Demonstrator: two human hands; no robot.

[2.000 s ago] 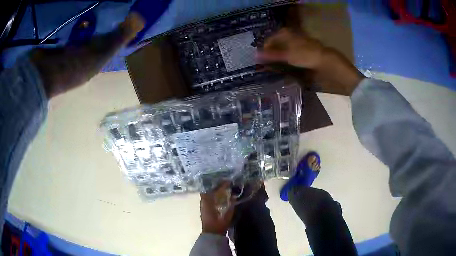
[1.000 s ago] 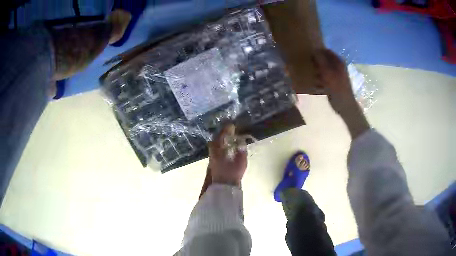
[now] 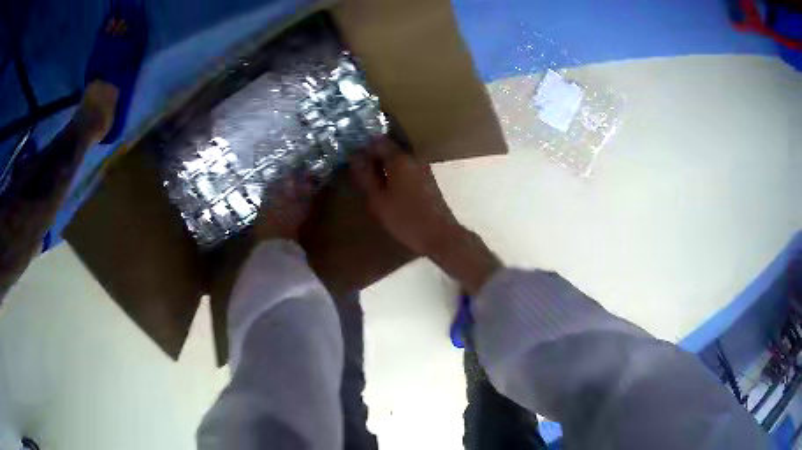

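An open brown carton (image 3: 431, 83) stands on the floor in front of me, its flaps spread outward. A wrapped tray stack (image 3: 215, 180) lies inside it, glossy, with rows of dark and silver pieces and a pale label (image 3: 255, 110) on top. My left hand (image 3: 286, 206) is at the near edge of the stack, dark and blurred; its fingers are hard to make out. My right hand (image 3: 400, 193) reaches down at the stack's near right corner. Whether either hand grips the stack cannot be told.
A clear blister tray or film with a white sheet (image 3: 558, 101) lies on the floor right of the carton. Another person's leg and blue slipper (image 3: 119, 53) are at the upper left, beside the carton. Dark metal-legged furniture stands at the lower right edge.
The wrapped stack, held over the carton by my left hand earlier, is now down inside it. My right hand has come from the carton's right flap to the stack.
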